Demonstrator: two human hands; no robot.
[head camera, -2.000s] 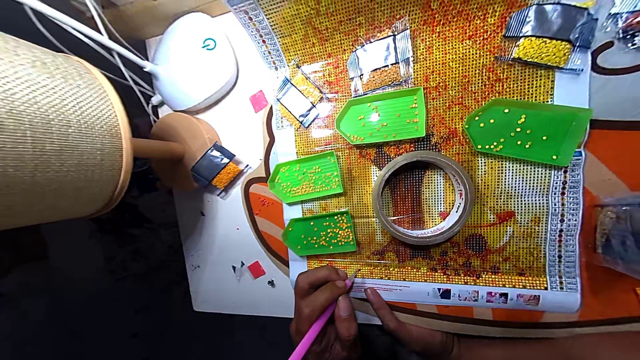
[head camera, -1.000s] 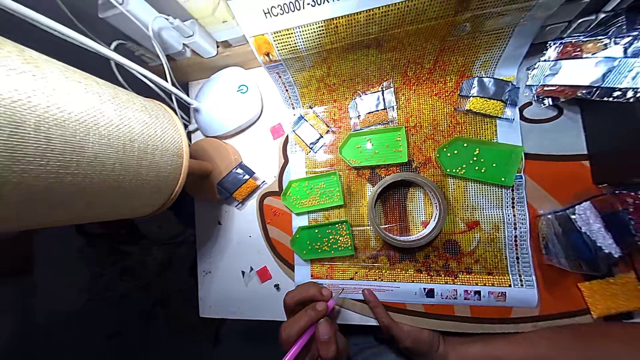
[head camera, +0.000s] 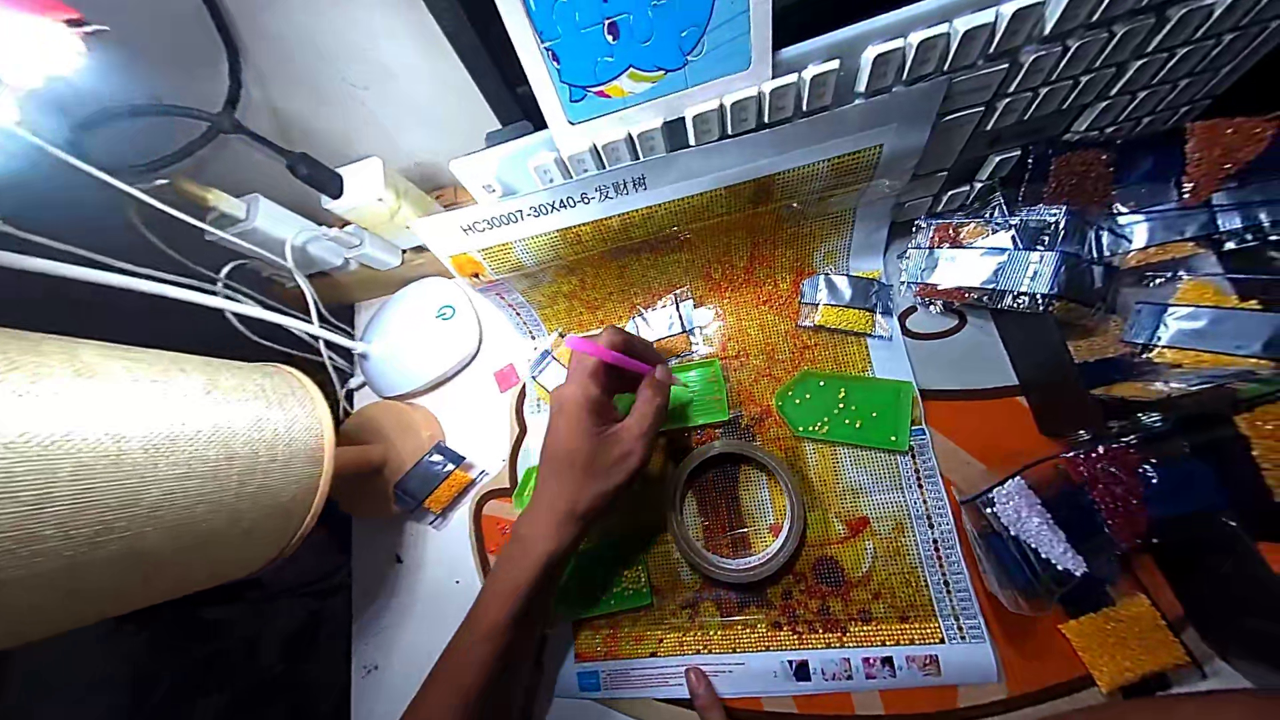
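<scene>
My left hand holds a pink diamond-painting pen, its tip over a green bead tray with ridges. To the right is another green tray with scattered yellow beads. A third tray with beads lies partly under my left forearm, and a sliver of one more shows left of it. A roll of clear tape lies on the diamond-painting canvas. Of my right hand just a finger shows, at the canvas's bottom margin; the rest is cut off by the frame.
Small bead packets lie on the canvas, and more bags fill the right side. A computer keyboard is behind. At left stand a lamp with a woven shade, a white round device and cables near a plug adapter.
My left hand has moved with the pen from the canvas's bottom edge up to the ridged green tray. My right hand now shows less. The view has shifted, bringing the keyboard in.
</scene>
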